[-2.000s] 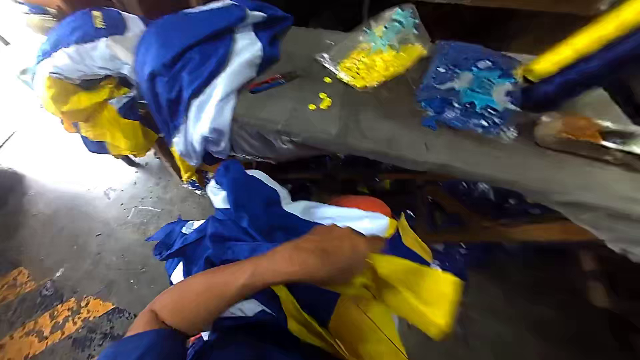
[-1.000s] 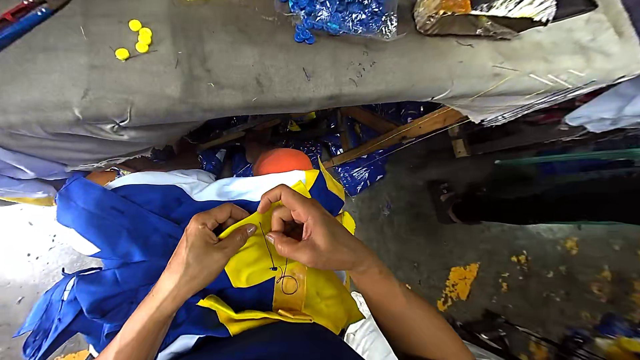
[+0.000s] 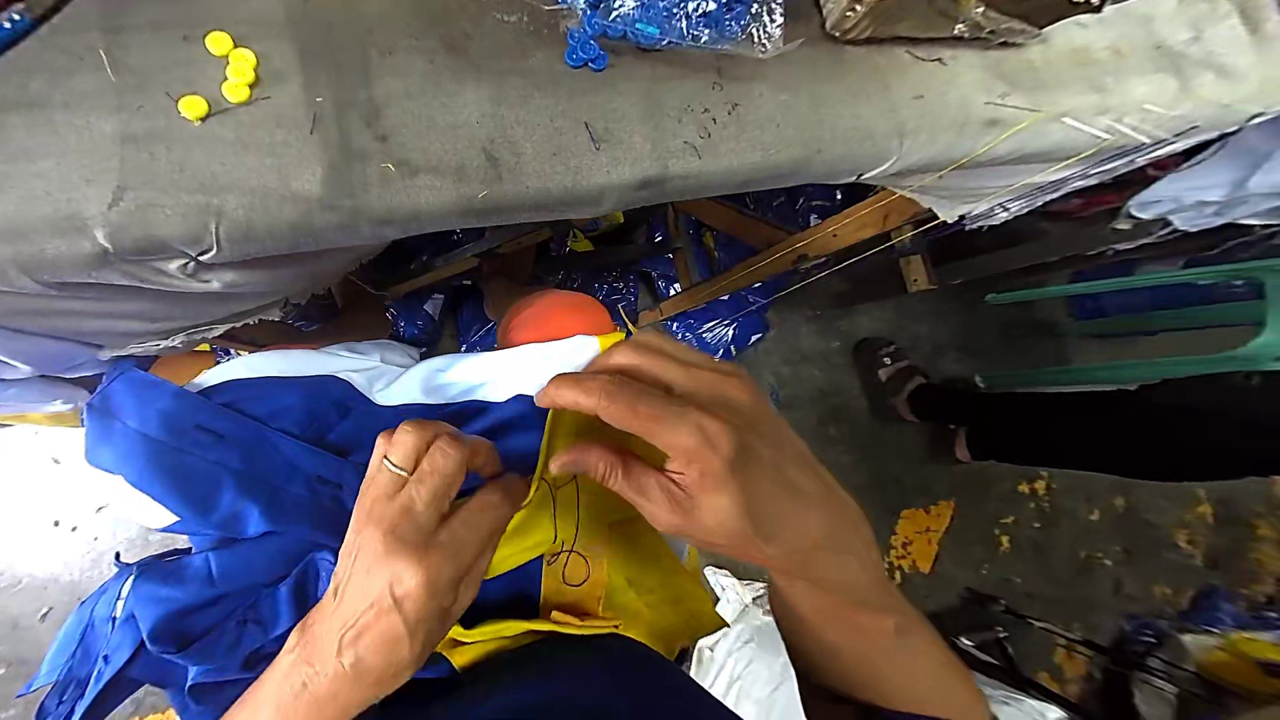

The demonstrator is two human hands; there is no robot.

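Observation:
A blue, white and yellow fabric garment [image 3: 270,430] lies across my lap. My left hand [image 3: 415,540], with a ring on one finger, pinches the folded edge of its yellow panel [image 3: 640,560]. Just right of it, my right hand [image 3: 690,450] is over the same edge, its thumb and fingers apart; whether a needle is between them cannot be seen. A dark thread [image 3: 572,560] hangs in a loop over the yellow cloth beneath my hands. Several yellow buttons [image 3: 240,74] lie on the cloth-covered table at the upper left.
The cloth-covered table [image 3: 450,130] runs across the top, holding a plastic bag of blue buttons [image 3: 680,22]. Under it are wooden braces [image 3: 800,250], blue plastic-wrapped bundles [image 3: 715,325] and a rounded orange object [image 3: 556,317]. At right are another person's leg [image 3: 1110,425] and a green plastic stool [image 3: 1130,375].
My right hand has opened its fingers and lifted off the pinch beside my left hand. Two seconds ago one forearm reached across the garment. The view has swung right since then.

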